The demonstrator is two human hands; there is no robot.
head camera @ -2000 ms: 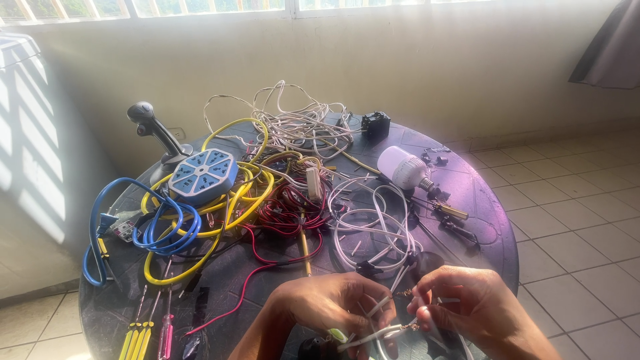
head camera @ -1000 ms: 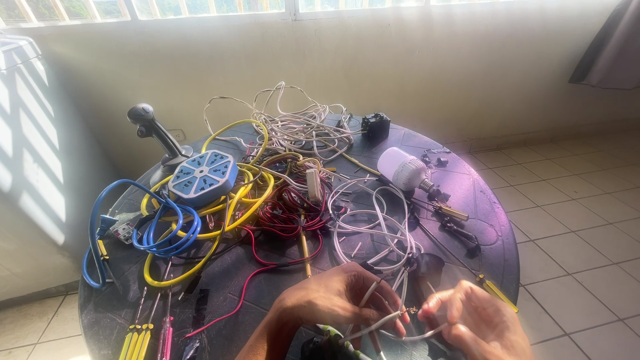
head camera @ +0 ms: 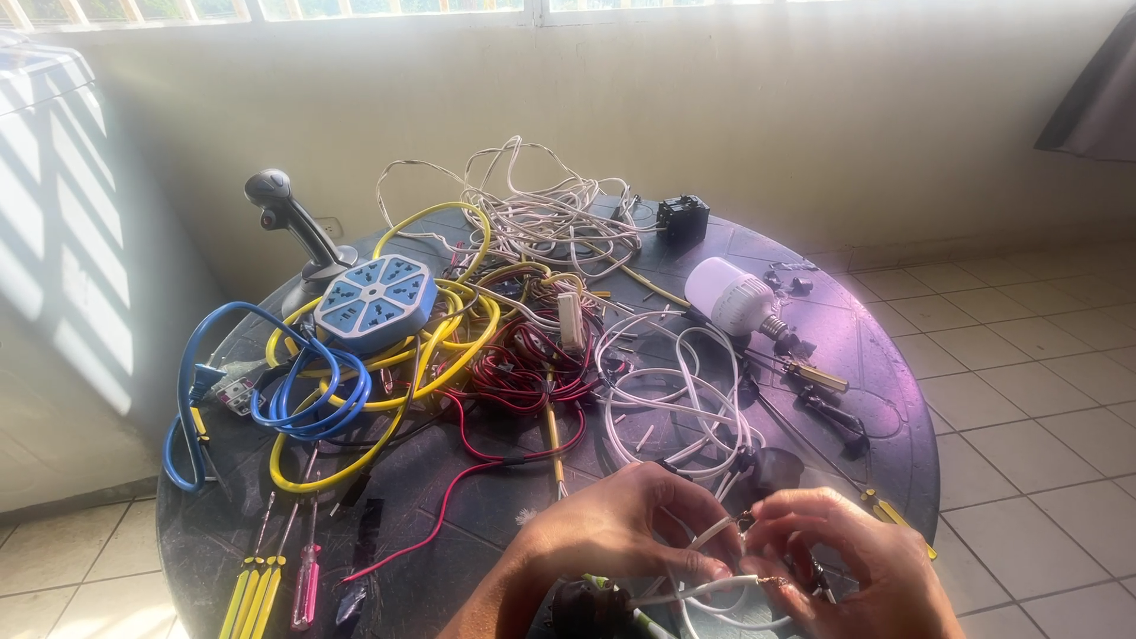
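Note:
At the table's near edge, my left hand (head camera: 635,524) is closed around white electrical wires (head camera: 719,586), its thumb and fingers pinching them. Bare twisted copper shows on the wire ends. My right hand (head camera: 843,555) has its thumb and fingertips at the copper ends, touching the left fingertips, with a small dark metal piece partly hidden between its fingers. Beside the left wrist lies a round black object (head camera: 590,608), a white wire running from it. A loose coil of white cable (head camera: 666,399) lies just beyond both hands.
A round dark table (head camera: 426,532) holds a blue-white power strip (head camera: 377,297), yellow cable (head camera: 479,355), blue cable (head camera: 311,399), red-black wire (head camera: 524,382), an LED bulb (head camera: 732,297), a joystick (head camera: 302,226), a black box (head camera: 683,217) and several screwdrivers (head camera: 257,595).
A yellow-handled screwdriver at the right edge, hidden by the right hand two seconds ago, is in view. Both hands have shifted slightly around the wires, and the copper ends show more plainly.

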